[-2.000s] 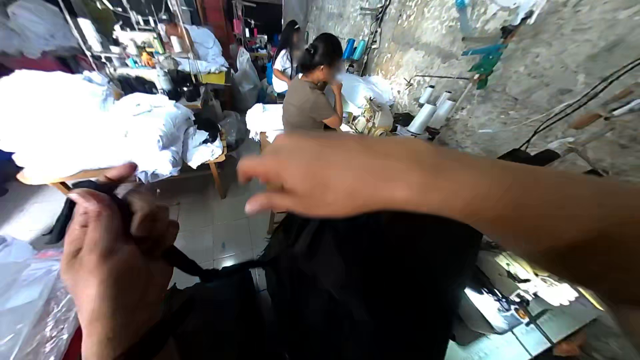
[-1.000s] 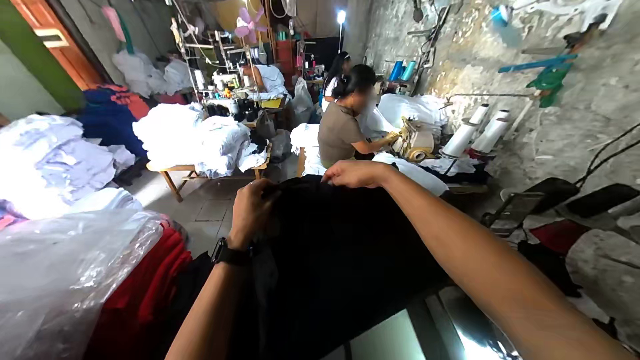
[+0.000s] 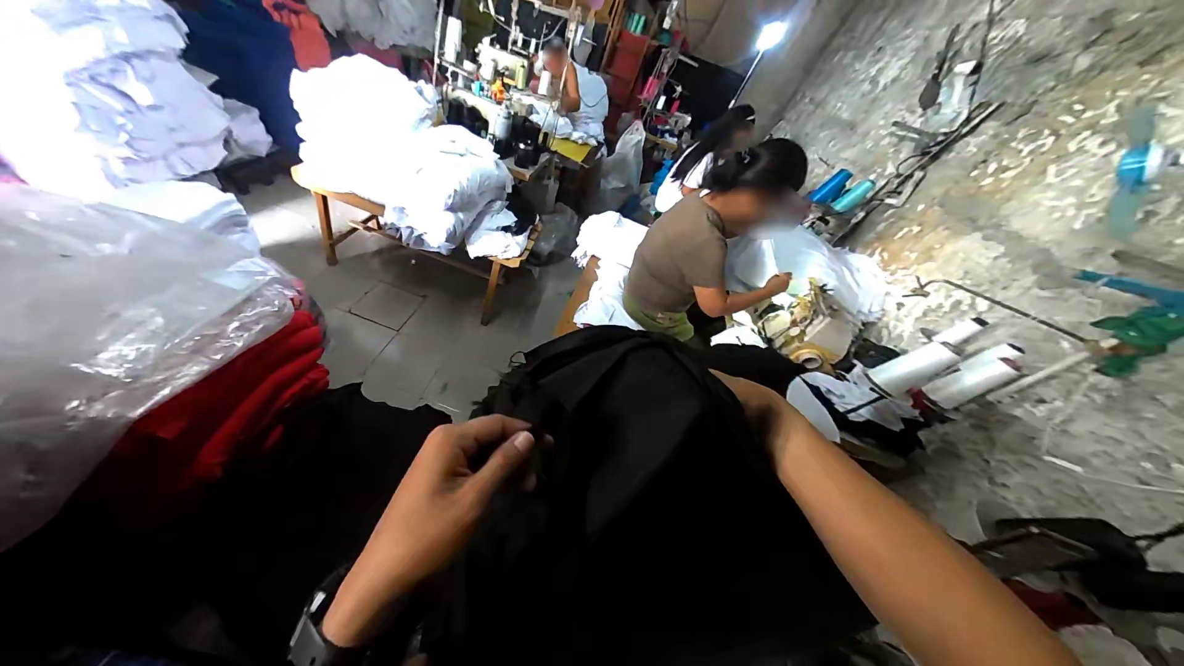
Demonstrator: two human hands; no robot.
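Black fabric [image 3: 647, 481] spreads out in front of me, raised at its far end into a rounded fold. At its left side, my left hand [image 3: 481, 472] pinches the cloth between thumb and fingers; a dark watch is on that wrist. My right hand [image 3: 754, 402] is at the fabric's far right side, mostly hidden behind or under it, so its fingers and grip do not show. More black cloth [image 3: 314, 462] lies to the left of my left hand.
Red folded cloth [image 3: 250, 398] under clear plastic [image 3: 139, 305] is at left. White garments [image 3: 444, 185] cover a wooden bench beyond. A seated person [image 3: 680, 250] works at a sewing machine [image 3: 809, 324] ahead, with white thread cones [image 3: 971, 379] at right beside a rough wall.
My right hand has gone from pinching the cloth's far edge to being mostly hidden at its right side. The fabric's far end now stands up in a rounded fold. The view has shifted.
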